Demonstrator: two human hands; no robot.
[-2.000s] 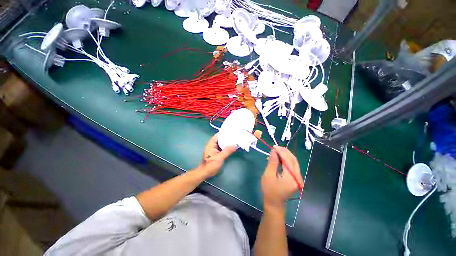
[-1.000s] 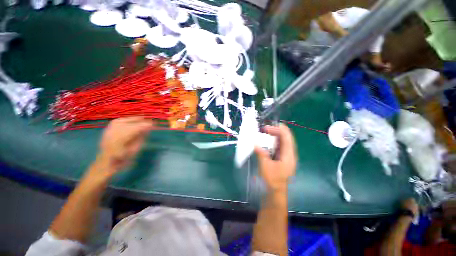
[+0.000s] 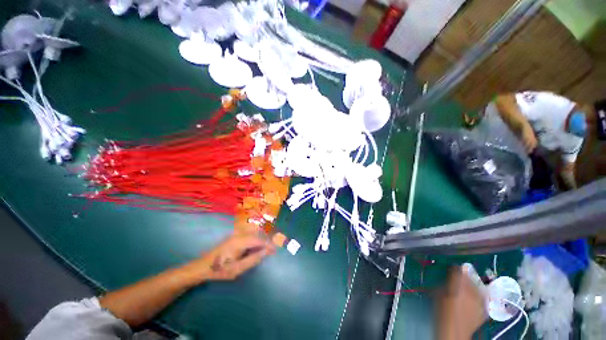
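Note:
A fan of red lead wires lies on the green bench, with orange tabs at its right end. My left hand is bare, just below the tabs; its fingertips are close to a loose orange tab and a small white connector. Whether it pinches anything is unclear. My right hand is blurred at the lower right, beside a white round disc with white cables. Its fingertips are near a white piece, and its grip cannot be made out.
Piled white discs with cables lie behind the tabs. More discs are at far left. A slanting metal post crosses at right, over a dark gap. Beyond it are a dark plastic bag, crumpled pale bags and another person.
My right hand has moved right, from holding a white disc over the bench to beside the disc at lower right. My left hand has moved right to the orange tabs. The view has shifted.

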